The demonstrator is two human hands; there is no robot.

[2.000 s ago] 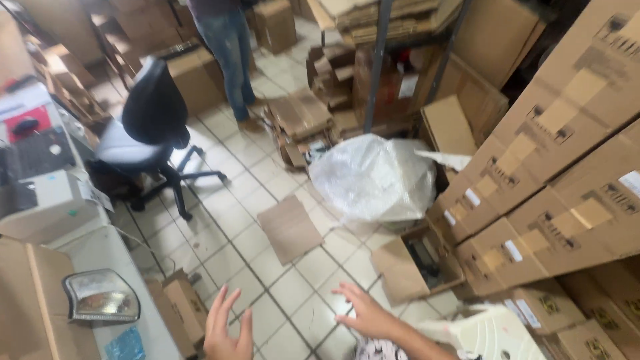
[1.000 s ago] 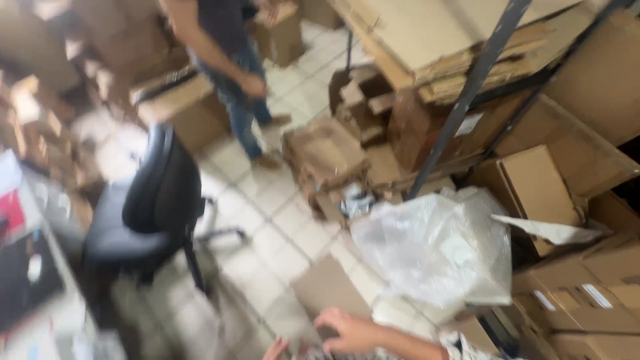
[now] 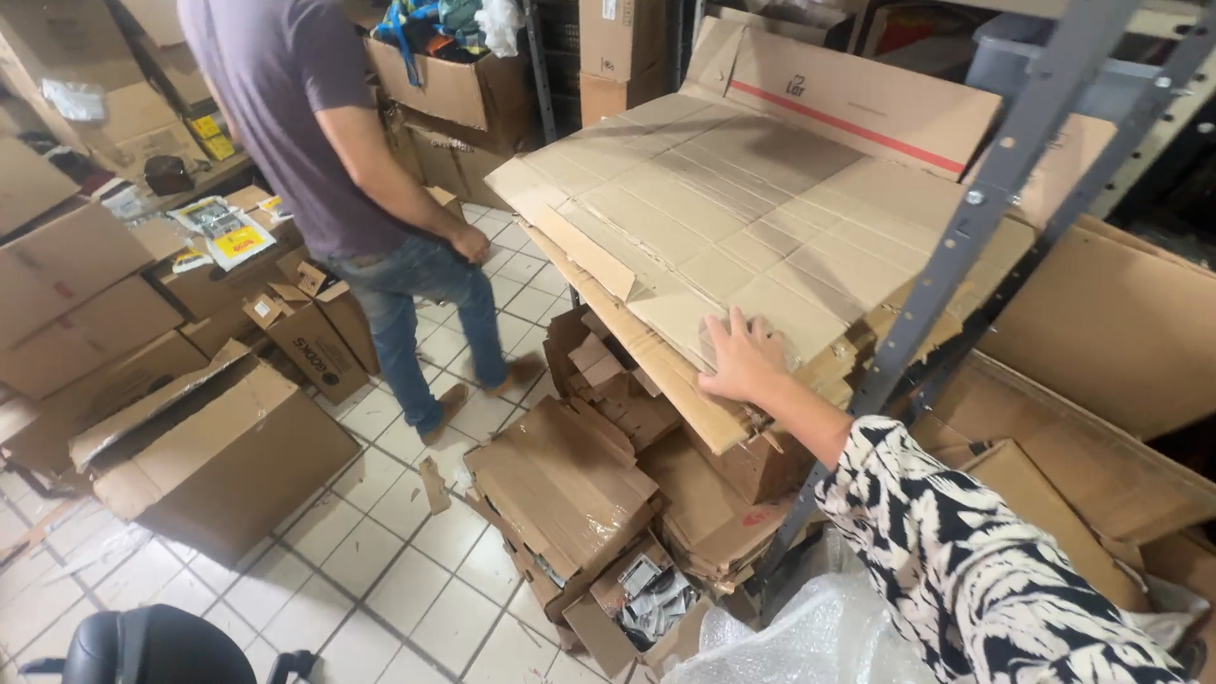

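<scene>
My right hand [image 3: 746,359], in a black-and-cream patterned sleeve, rests with spread fingers on the near edge of a flattened cardboard sheet [image 3: 722,204]. That sheet is the top one of a stack on a metal shelving rack, whose grey perforated upright [image 3: 983,190] stands just to the right of my hand. Behind the sheet rises a cardboard flap with a red stripe [image 3: 855,104]. My left hand is out of the frame.
A person [image 3: 370,190] in jeans stands on the tiled floor at left. An open cardboard box [image 3: 228,456], a black chair [image 3: 157,646], piled flattened cartons [image 3: 565,484] and clear bubble wrap [image 3: 807,636] lie around. Stacked boxes [image 3: 76,275] line the left side.
My right hand has come onto the cardboard stack; earlier it was over the floor. My left hand has left the view. The view has swung toward the shelving rack.
</scene>
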